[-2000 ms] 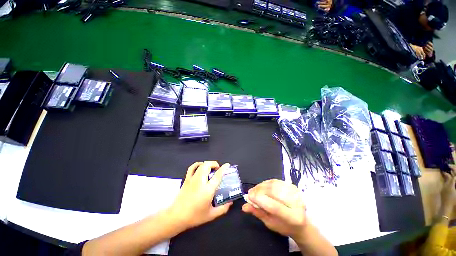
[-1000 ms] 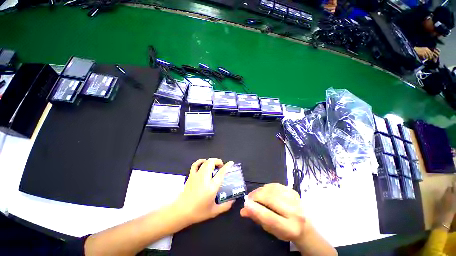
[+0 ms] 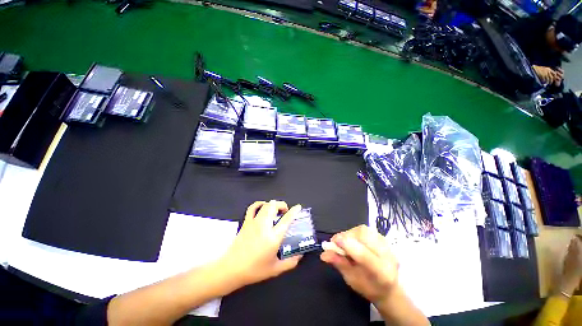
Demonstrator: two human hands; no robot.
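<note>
My left hand (image 3: 260, 245) grips a black square electronic unit (image 3: 298, 233) with a pale printed label, over the small black mat (image 3: 293, 296) at the front edge. My right hand (image 3: 365, 262) is just right of the unit, fingers pinched on a small pale thing (image 3: 332, 247) at the unit's lower right edge. It may be a slim tool or a lead end; most of it is hidden by the fingers.
More units (image 3: 257, 156) stand in rows on the black mat beyond. Lead wires (image 3: 399, 184) and a clear plastic bag (image 3: 450, 165) lie right. Further right are stacked units (image 3: 499, 210) and a person's hand (image 3: 570, 270). A black bin (image 3: 32, 118) stands far left.
The view has shifted slightly. My right hand and the pale thing have moved a little right, away from the unit. My left hand still holds the unit.
</note>
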